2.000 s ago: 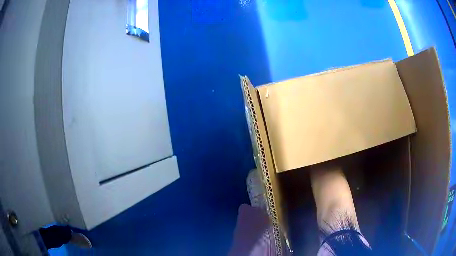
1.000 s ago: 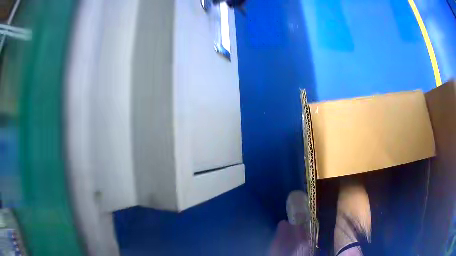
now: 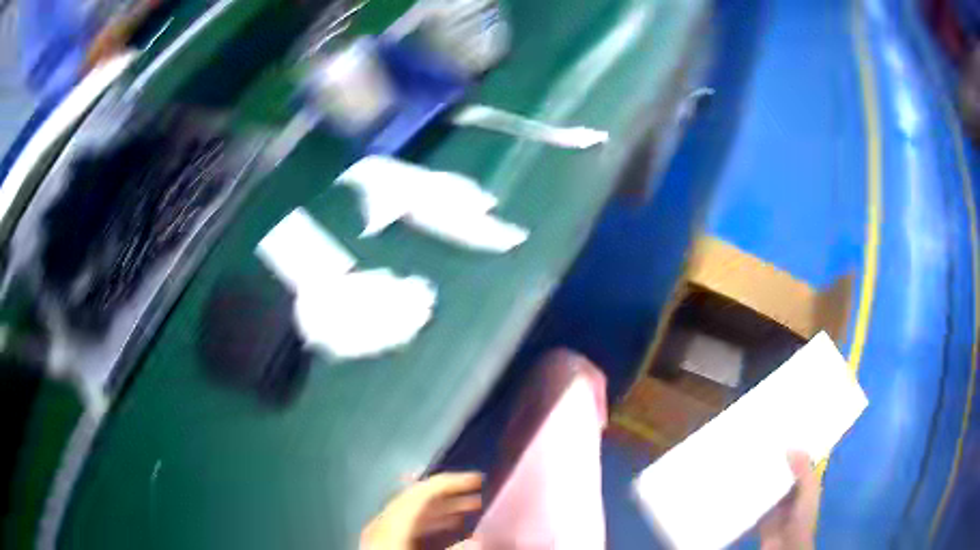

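Note:
My right hand (image 3: pixel 793 507) is at the lower right, shut on the near edge of a long white carton (image 3: pixel 758 451). The carton is tilted, in front of the large open brown carton (image 3: pixel 758 284) on the floor. A white item (image 3: pixel 714 360) lies inside the brown carton. My left hand (image 3: pixel 428 509) is at the bottom edge, over the front of the green bench, partly cut off and blurred; I cannot tell whether it holds anything.
On the green bench (image 3: pixel 355 462) lie a dark pile (image 3: pixel 254 342), a crumpled white cloth (image 3: pixel 371 314), a white strip (image 3: pixel 305 247), another white cloth (image 3: pixel 435 204) and a blue bin (image 3: pixel 414 124). A tray of black parts (image 3: pixel 129 215) is at back left.
The view has swung from the floor to the bench. My right hand has come out of the brown carton and now holds a white carton. My left hand has come into view.

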